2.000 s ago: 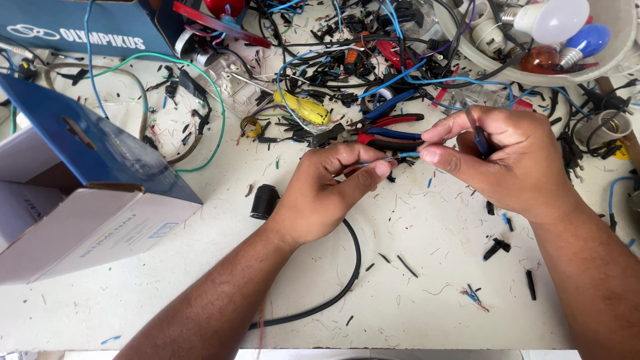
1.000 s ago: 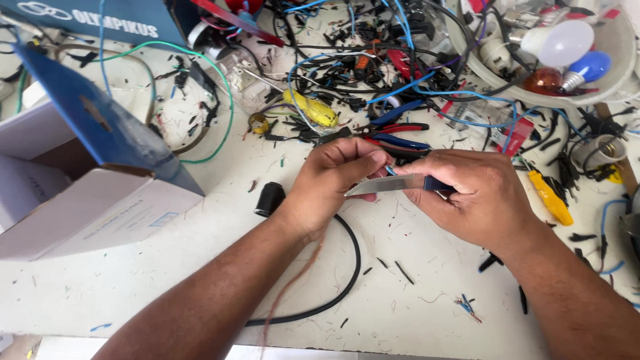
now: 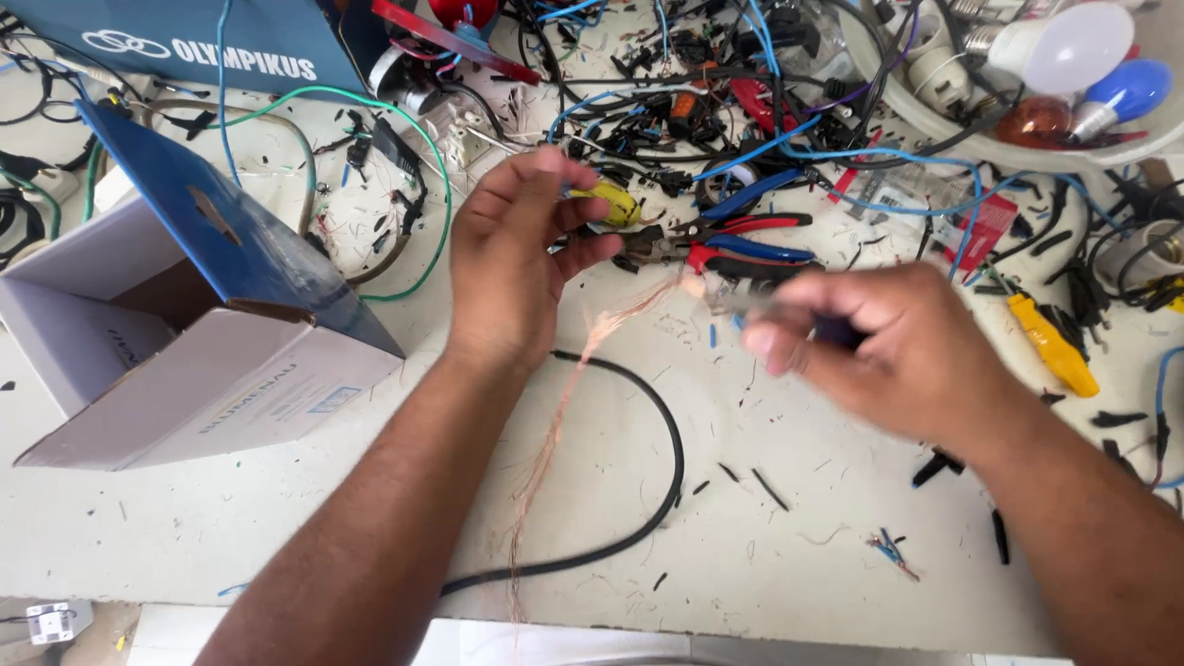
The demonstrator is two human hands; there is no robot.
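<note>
My right hand [image 3: 869, 347], blurred by motion, grips a knife by its dark handle; the blade [image 3: 740, 301] points left. Raised beside the pliers, my left hand [image 3: 523, 250] has its thumb and fingertips brought together, and whether something small is pinched there I cannot tell. A long bundle of bare copper strands [image 3: 550, 444] hangs between the hands, from near the blade down over the table's front edge. Behind it a black cable [image 3: 680, 444] curves on the white table. Pliers with red and blue handles [image 3: 758, 250] lie just beyond the hands.
An open cardboard box [image 3: 213, 388] stands at left, a blue shoe box [image 3: 231, 46] behind it. Tangled wires and black scraps [image 3: 666, 120] cover the back. A tub [image 3: 1027, 153] of bulbs is at back right, a yellow-handled tool [image 3: 1054, 347] below it.
The hands have moved apart, my left hand up and my right hand to the right with the knife. The copper strands now hang between them. The black fitting seen beside my left forearm earlier is out of sight.
</note>
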